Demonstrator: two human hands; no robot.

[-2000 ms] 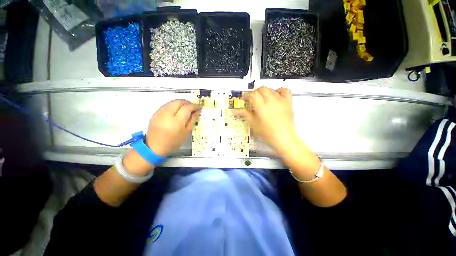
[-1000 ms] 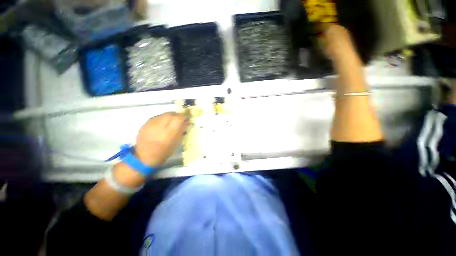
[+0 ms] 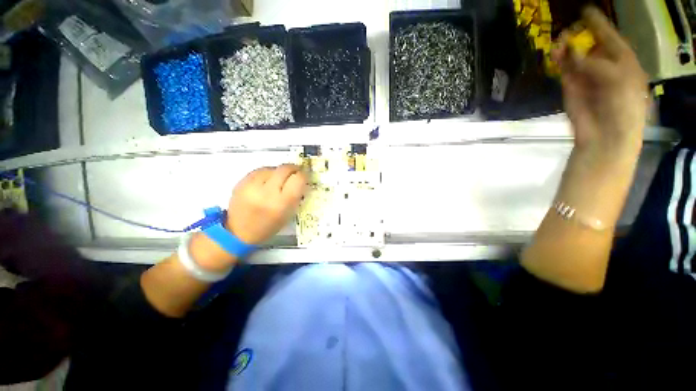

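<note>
A cream-yellow printed circuit board (image 3: 357,210) lies on the pale track in front of me, with dark and yellow parts along its far edge. My left hand (image 3: 269,202) is at its upper left, fingers bent together and fingertips over the board; whether they pinch anything is hidden. My right hand (image 3: 603,88) is raised over the large black bin (image 3: 519,95) at the right, with a yellow component (image 3: 581,41) between its fingers. More yellow components (image 3: 536,24) lie in that bin.
Black bins beyond the track hold blue parts (image 3: 182,92), white parts (image 3: 256,85), small black parts (image 3: 330,82) and grey-black leaded parts (image 3: 432,69). A silvery bag (image 3: 95,44) lies far left. A blue cord (image 3: 114,212) runs left from my wrist. A person's striped sleeve (image 3: 681,206) is at right.
My right hand has moved from the board to the yellow parts' bin and now holds a yellow component. My left hand has stayed by the board's left side.
</note>
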